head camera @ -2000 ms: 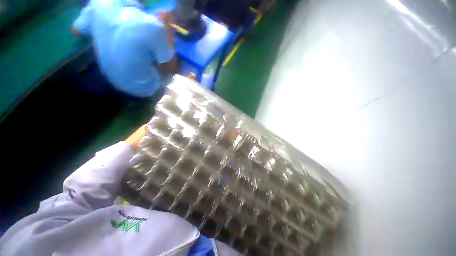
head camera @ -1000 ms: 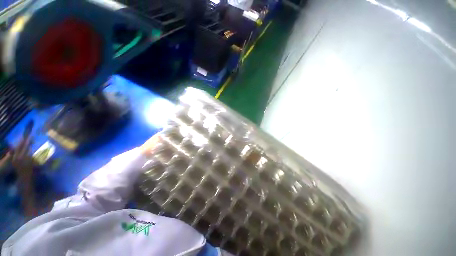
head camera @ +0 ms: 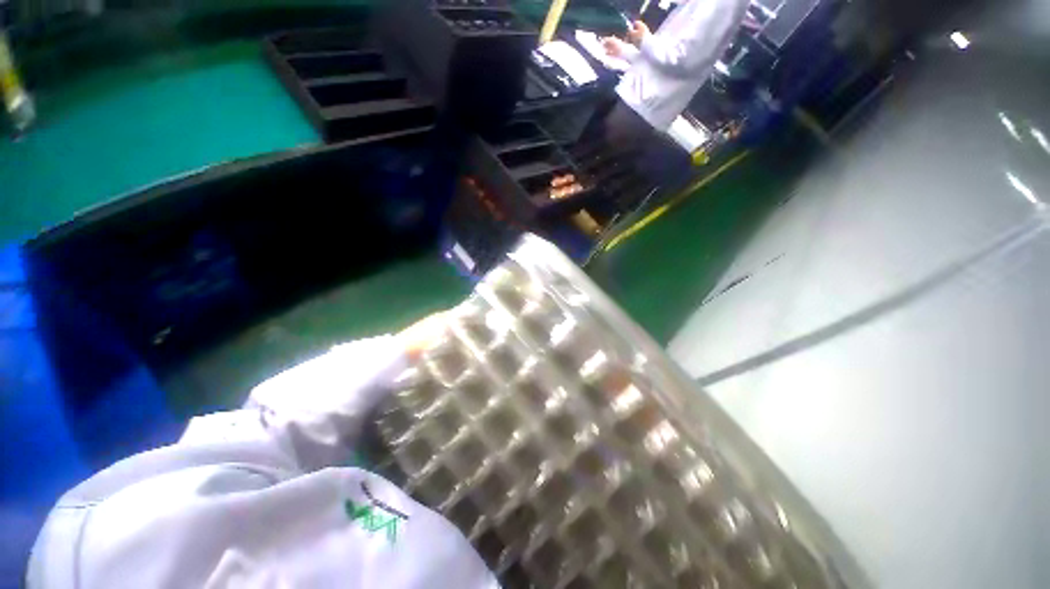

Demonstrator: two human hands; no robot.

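Note:
A stack of clear, shiny grey-brown blister trays with rows of square pockets is held slanting against my body and runs off the bottom edge. My left hand grips its left edge near the upper end; most of the fingers are hidden by the trays. My right hand is not seen; a faint orange patch shows through the trays, too unclear to name. My pale lilac smock with a green logo fills the lower left.
Black parts trays sit on a green-topped bench ahead to the left. A dark bin with orange-brown items stands beyond the stack. A person in a white smock is further ahead. A white wall is close on the right.
The view has moved past the blue table and the red round object. The black trays and the person in white are nearer. The blister trays stay held in my left hand.

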